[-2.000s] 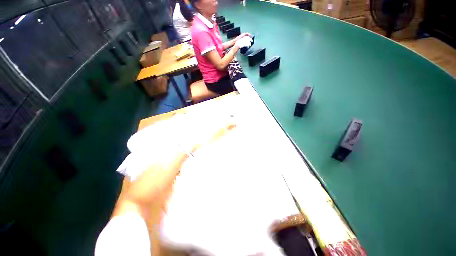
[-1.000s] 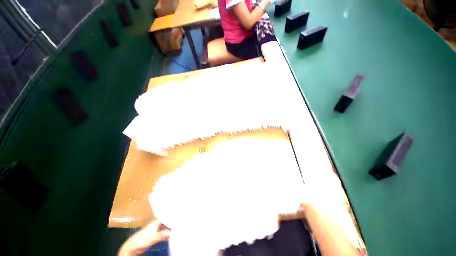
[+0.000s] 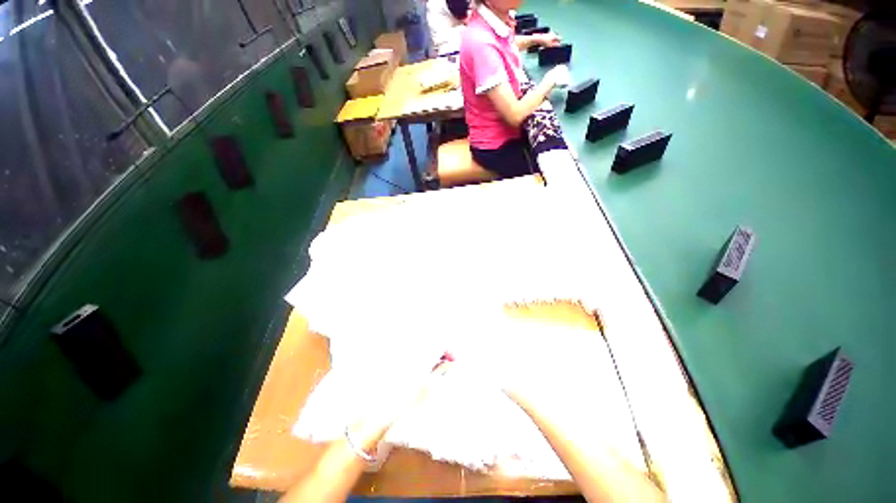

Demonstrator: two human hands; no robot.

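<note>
A heap of bright white bubble bags (image 3: 422, 255) covers most of the side table, so overexposed that single bags cannot be told apart. My left hand (image 3: 427, 378) lies on the near part of the heap, with a small red spot at its fingertips and a bracelet at the wrist. My right hand (image 3: 506, 383) is beside it on the heap, washed out by the glare. Whether either hand grips bags cannot be seen. Black units, one nearest (image 3: 815, 398) and another behind it (image 3: 729, 265), stand apart on the green belt to the right.
Brown cardboard (image 3: 265, 432) shows around the heap. The pale edge rail (image 3: 629, 285) separates the table from the green belt (image 3: 786, 196). A person in pink (image 3: 491, 83) sits ahead beside the belt, near more units. More dark units are along the green surface at left (image 3: 98, 354).
My hands have moved forward from the near table edge onto the heap and closer together. The near bags now meet the far ones, covering part of the cardboard gap. The view has shifted.
</note>
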